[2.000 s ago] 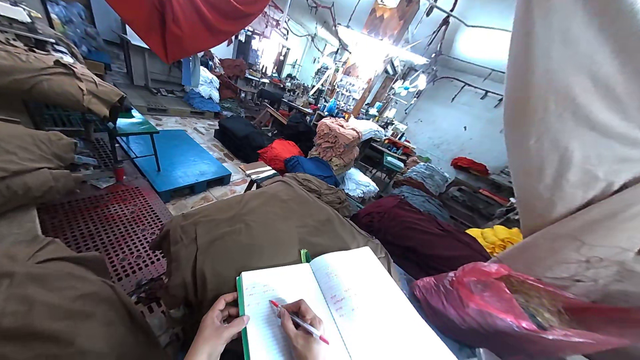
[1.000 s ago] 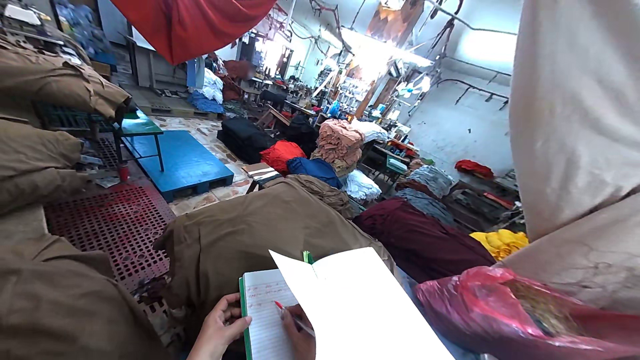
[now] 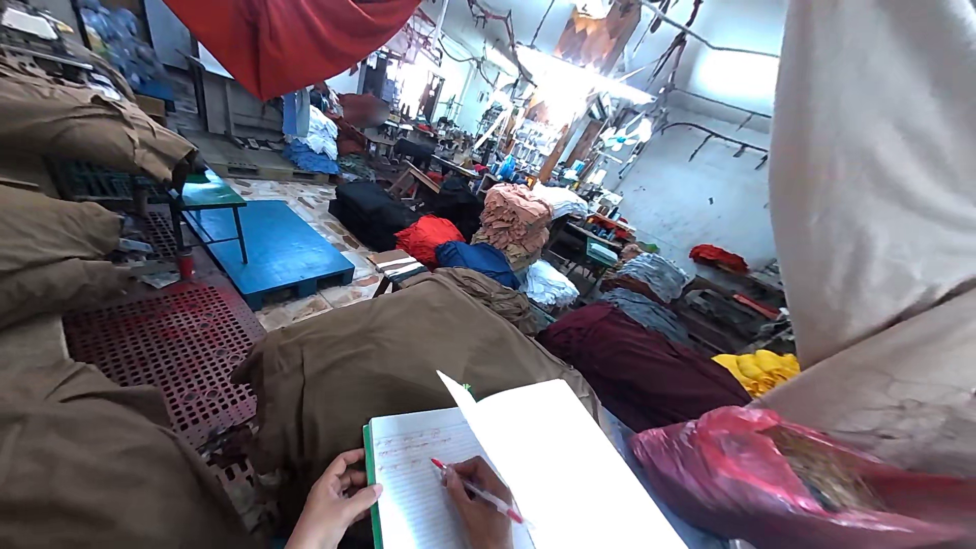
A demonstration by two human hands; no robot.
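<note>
An open notebook with a green cover edge [image 3: 415, 442] lies at the bottom centre, in front of a heap of brown cloth [image 3: 396, 343]. Its lined left page bears red handwriting; the right side looks blank and bright, with one leaf partly raised near the spine. My left hand [image 3: 332, 503] grips the notebook's left edge, thumb on the page. In my right hand [image 3: 482, 499] is a red-tipped pen with a clear barrel [image 3: 484, 494], its tip at the written lines on the left page. The raised leaf stands just right of that hand.
A pink plastic bag [image 3: 717, 465] sits at the lower right beside hanging beige cloth [image 3: 846, 191]. Maroon cloth [image 3: 648, 366] and several coloured fabric piles lie beyond. At left are a blue platform [image 3: 282, 252], a perforated red mat [image 3: 160, 343] and brown cloth bundles. Red cloth [image 3: 297, 38] hangs above.
Between the first frame and one second ago a leaf was turned, and the left page now shows different writing. The leaf's free corner has shifted right since one second ago.
</note>
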